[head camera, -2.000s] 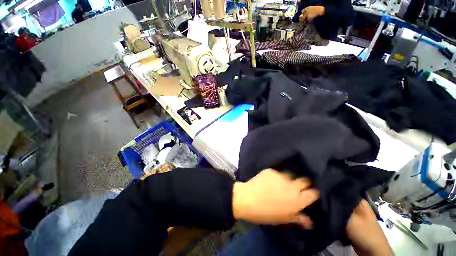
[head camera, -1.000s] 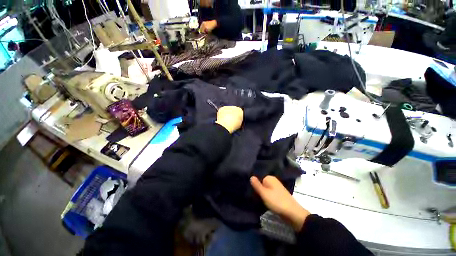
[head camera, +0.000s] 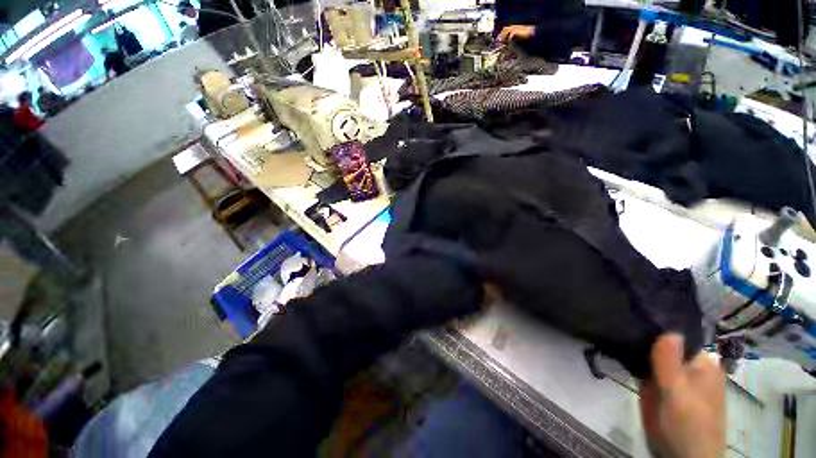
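Note:
A large black garment lies spread over the white sewing table, left of the white and blue sewing machine. My right hand grips the garment's right end, near the machine, with the thumb on top. My left sleeve reaches to the garment's near left part. My left hand is hidden by the cloth and sleeve; only a small blurred bit of skin shows. The snips lie on the machine bed at the lower right edge.
A ruler strip runs along the table's front edge. A blue basket with white scraps stands on the floor at left. A beige machine and a patterned dark red item are behind. Dark garments lie at the back. Another person's hand shows beyond.
The garment, bunched before, is now stretched out across the table. My left hand has gone from on top of the cloth to out of sight. My right hand has moved to the garment's right end.

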